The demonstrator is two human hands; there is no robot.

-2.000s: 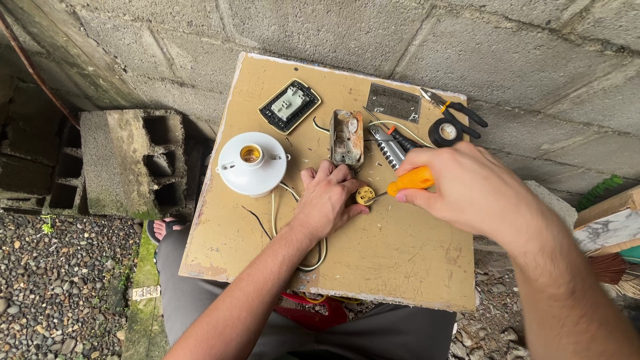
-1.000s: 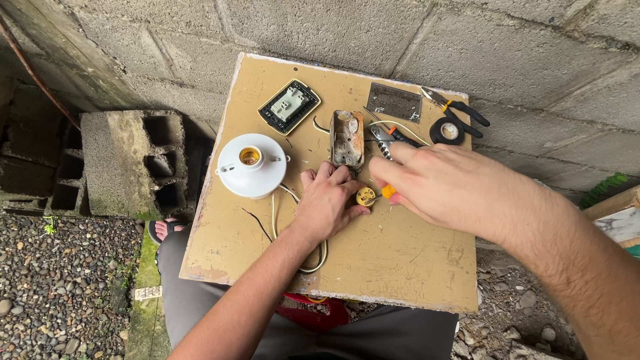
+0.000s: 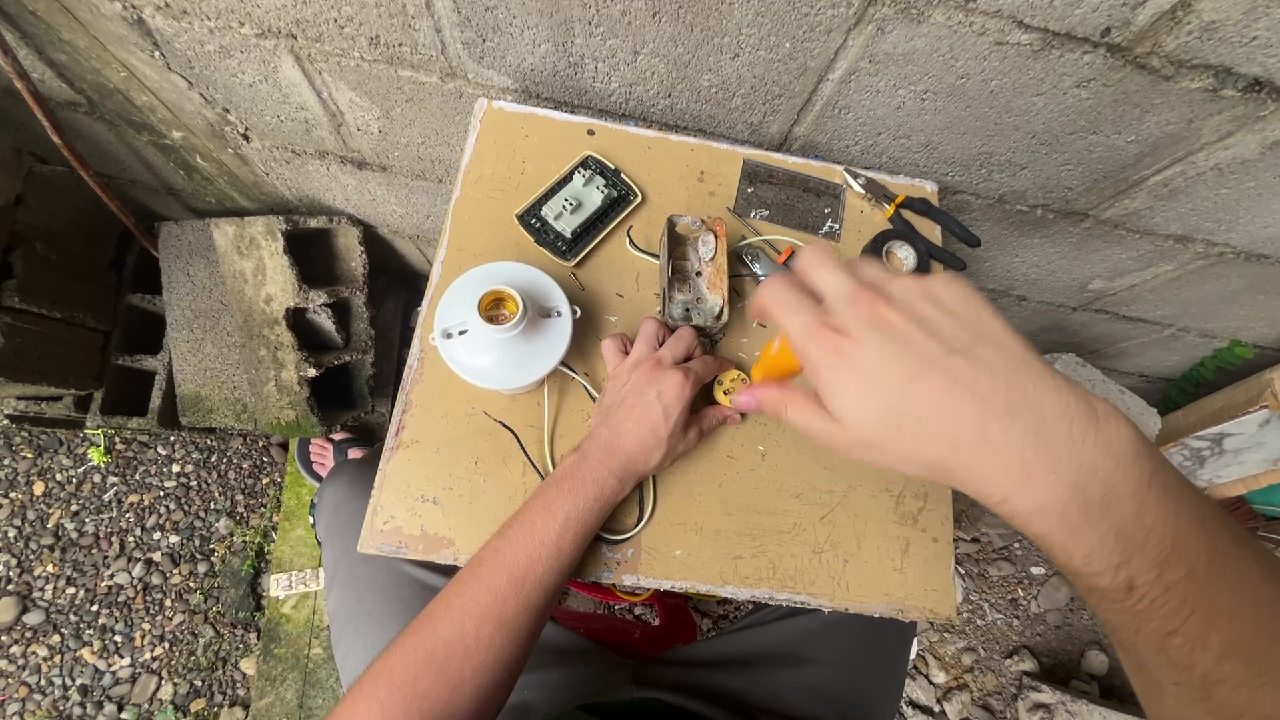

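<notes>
My left hand [image 3: 660, 395] rests on the board and holds a small round yellow plug [image 3: 731, 387] between thumb and fingers. Gripped in my right hand [image 3: 880, 350], which is blurred, is an orange-handled screwdriver [image 3: 776, 362] beside the plug; its tip cannot be made out. Just above my left hand lies a rusty metal utility box [image 3: 694, 270] with wire ends near it. A white lamp holder [image 3: 505, 350] with a brass-coloured socket stands to the left, and black and white wires [image 3: 548, 430] run near my left forearm.
A wall switch plate [image 3: 578, 208] lies face down at the back. Toward the right are a clear plastic plate [image 3: 790, 200] with small screws, black-handled pliers [image 3: 925, 215] and a roll of black tape [image 3: 898, 254]. A concrete block wall [image 3: 640, 60] borders the board [image 3: 800, 520].
My right hand has shifted on the screwdriver; more of the orange handle showed two seconds ago. My left hand stays at the plug.
</notes>
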